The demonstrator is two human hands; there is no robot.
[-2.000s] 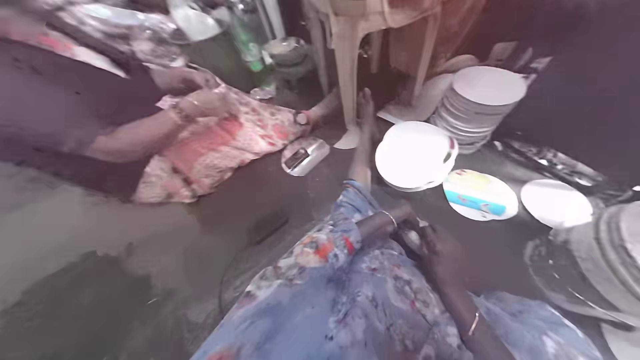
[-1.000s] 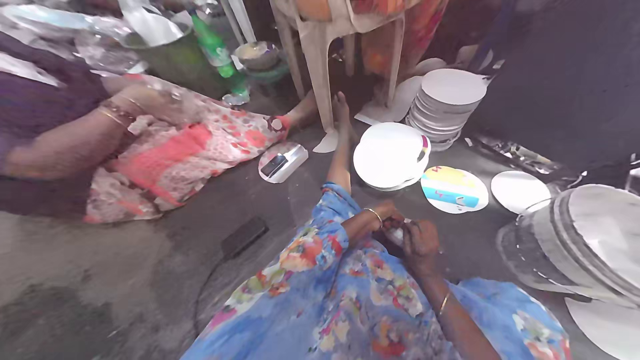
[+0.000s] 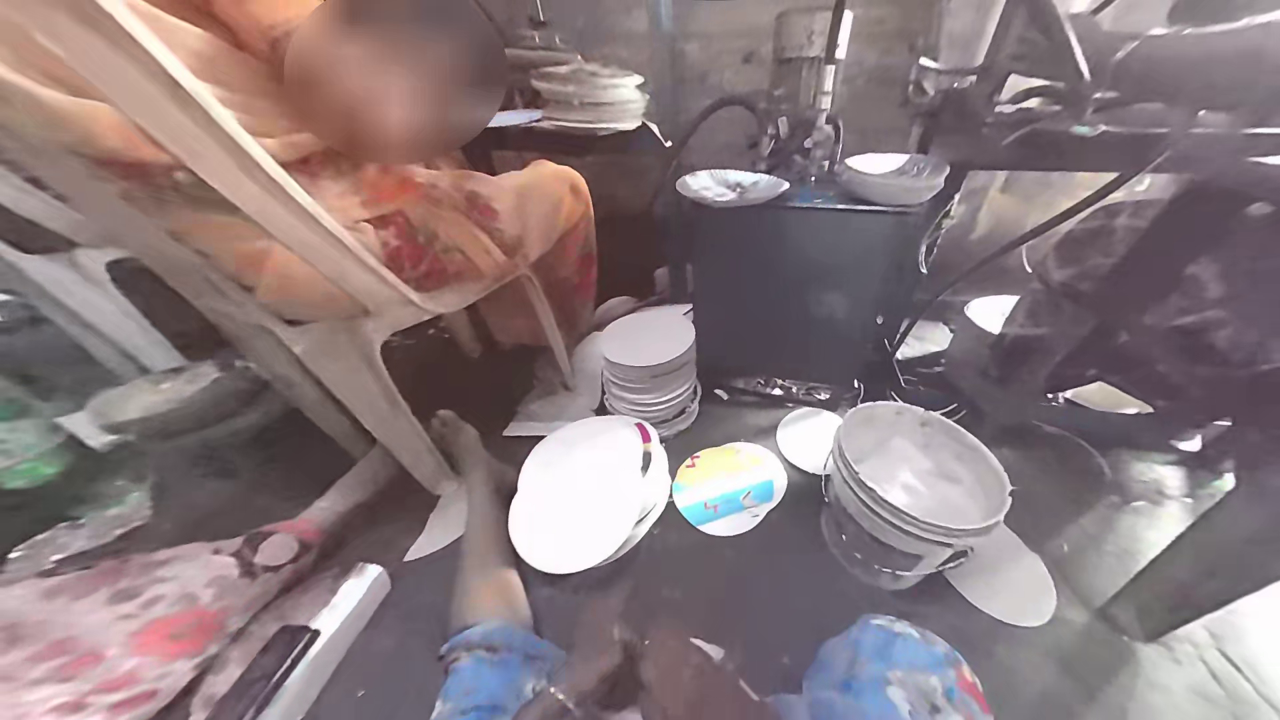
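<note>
At the bottom middle, my left hand and my right hand are close together over my lap, dark and blurred. A small pale bit shows by the right hand, but I cannot tell what either hand holds. Beyond them on the floor lies a pile of white paper discs. To its right is a disc printed in yellow and blue, then a plain white disc. Behind the pile rises a stack of round discs.
A clear plastic bucket stands at the right over a white disc. A person sits on a plastic chair at the left. Behind, a dark metal box carries shallow bowls, with a machine and hoses near it. Another person's patterned cloth spreads at lower left.
The view has swung up and to the right, bringing in the metal box and machine. My hands, together over my lap earlier, are now at the bottom edge.
</note>
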